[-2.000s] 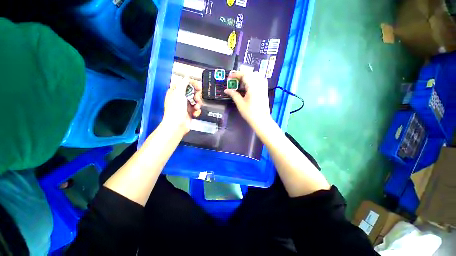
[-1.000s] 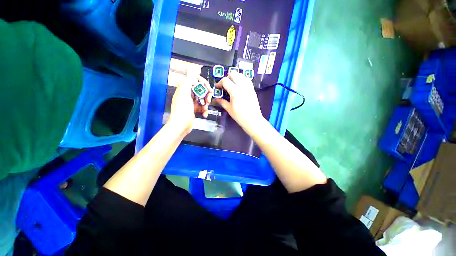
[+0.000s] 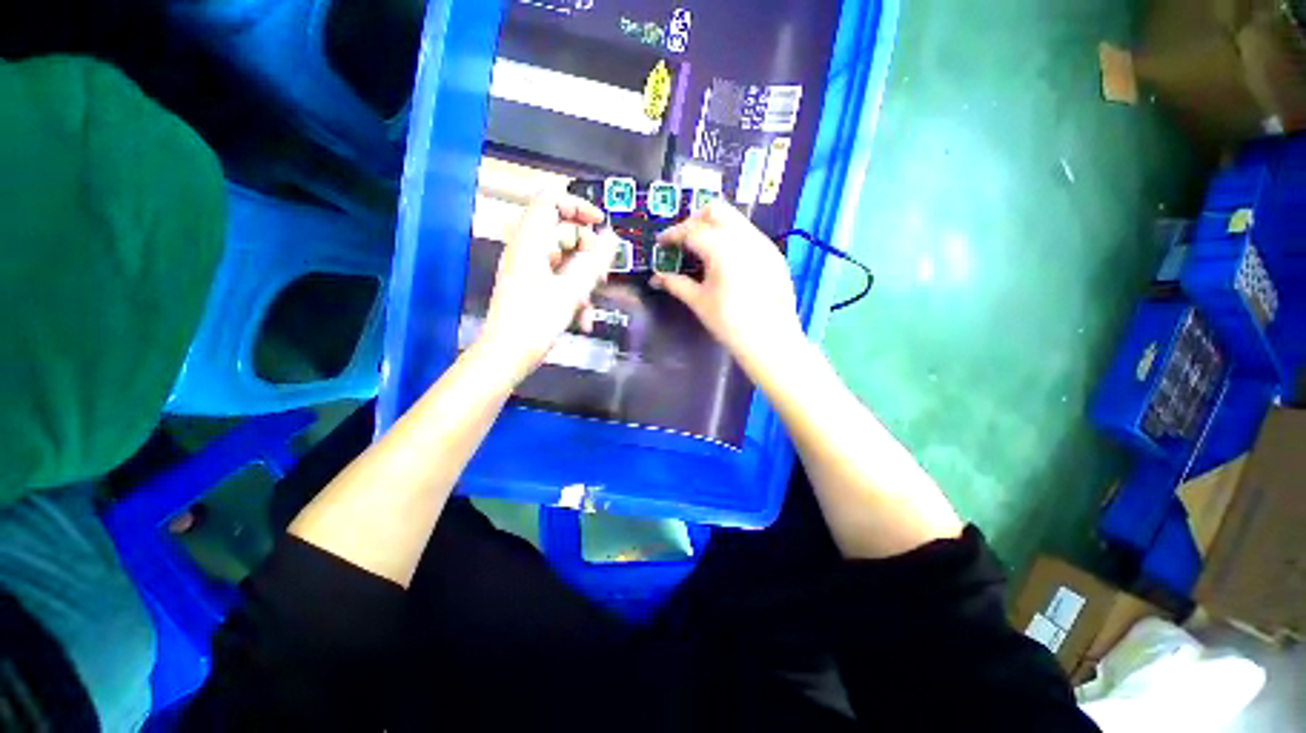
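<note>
A black box point(image 3: 645, 228) lies on the dark printed sheet point(image 3: 673, 365). Small square units with green faces and pale rims sit on it in two rows, such as one in the far row point(image 3: 663, 198). My right hand point(image 3: 728, 279) pinches a near-row unit point(image 3: 668, 258) between thumb and fingertip, at the box. My left hand point(image 3: 542, 279) is at the box's left side, its fingertips beside another near-row unit point(image 3: 622, 256). Its palm and any contents are hidden, and I cannot tell if it grips anything.
A blue crate point(image 3: 616, 467) surrounds the sheet. A thin black cord point(image 3: 845, 258) curls over its right rim. Blue stools point(image 3: 294, 315) and a person in a green head covering point(image 3: 108, 272) are at the left. Blue bins point(image 3: 1167, 375) and cartons point(image 3: 1253, 537) stand at the right.
More units now sit on the box than two seconds ago. The unit seen in my left hand earlier no longer shows there. My right hand has moved from the left near-row spot to the unit beside it.
</note>
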